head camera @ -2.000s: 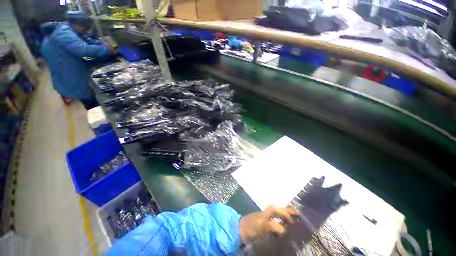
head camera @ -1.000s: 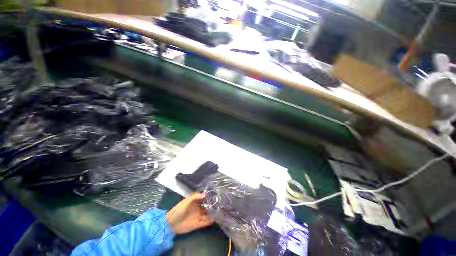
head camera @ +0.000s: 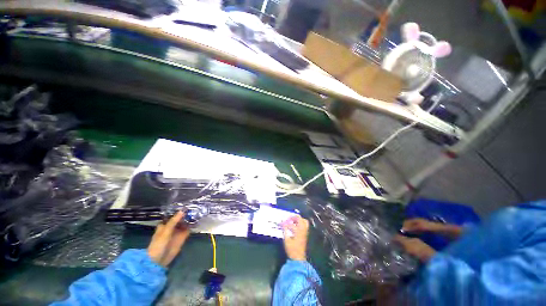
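Note:
A black plastic assembly [head camera: 146, 192] with a long slotted bar lies on a white sheet [head camera: 179, 156], partly under clear plastic film [head camera: 224, 190]. My left hand [head camera: 167, 239] has its fingertips on the slotted bar, by a small round dark part [head camera: 193, 216]. My right hand [head camera: 296, 238] has its fingers on the right end of a small bright screen [head camera: 269, 222] at the assembly's right. A yellow cable [head camera: 214, 254] with a dark blue connector [head camera: 212, 282] hangs at the bench front.
Bagged parts [head camera: 51, 197] are piled left. Plastic bags [head camera: 359, 239] lie right, beside another person's hands [head camera: 422, 239]. A pale ring [head camera: 287, 181], white cord [head camera: 383, 144] and printed sheets [head camera: 356, 180] are beyond. A shelf holds a cardboard box [head camera: 350, 69] and fan [head camera: 413, 64].
The view has swung right. My left hand has moved onto the slotted bar, and the assembly lies turned with its bar toward me. My right hand and another person have come into view.

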